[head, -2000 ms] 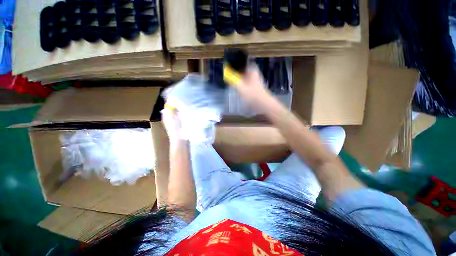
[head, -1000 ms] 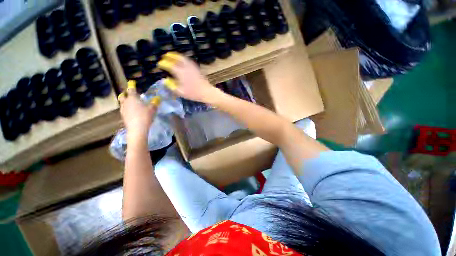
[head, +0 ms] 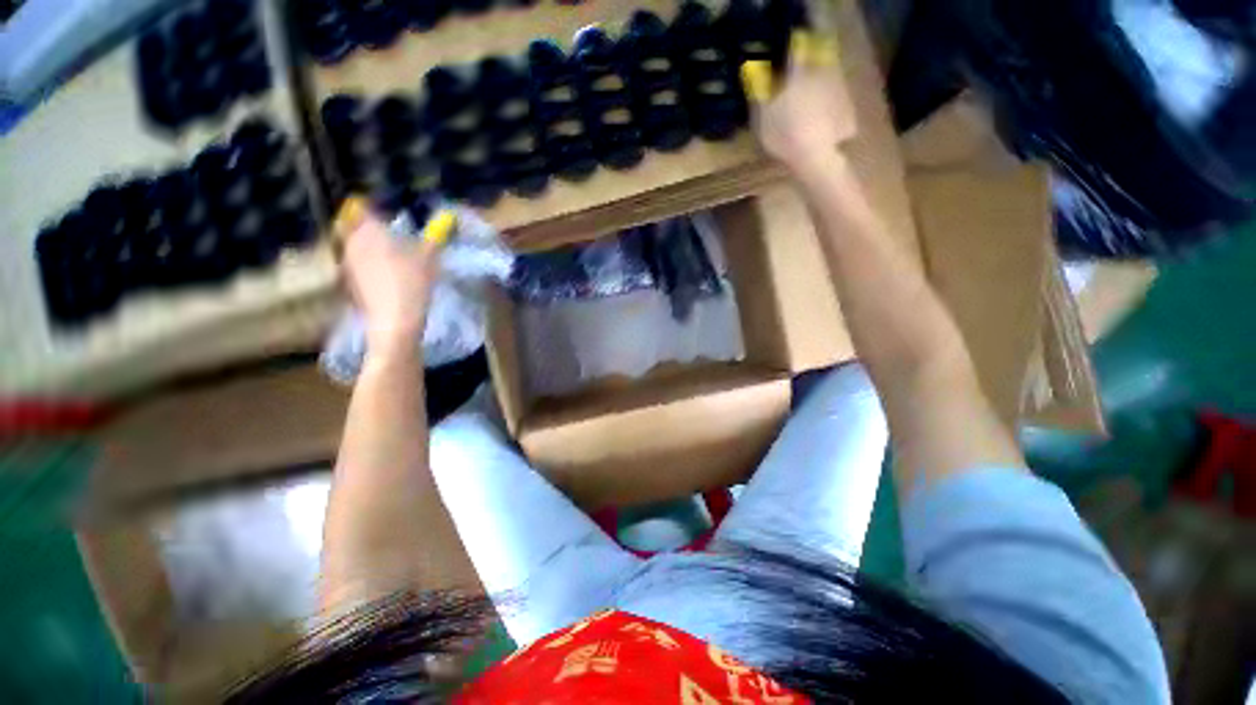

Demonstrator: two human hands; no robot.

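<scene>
My left hand, with yellow finger cots, is closed on crumpled clear plastic bags at the left rim of the packing carton. My right hand, also with yellow cots, is at the right end of the front row of black slide sandals. Its thumb and fingers are apart at the end sandal; blur hides whether they grip it. Dark bagged sandals lie in the back of the carton, with a whitish sheet or film in front of them.
More black sandals stand on the left cardboard stack. A bag carton with whitish bags is at lower left. A large black plastic sack is at upper right, above upright cardboard sheets. A red stool is at far right.
My right hand has moved right, from beside the bags to the right end of the sandal row. My left hand still holds the bags. The camera view has shifted slightly.
</scene>
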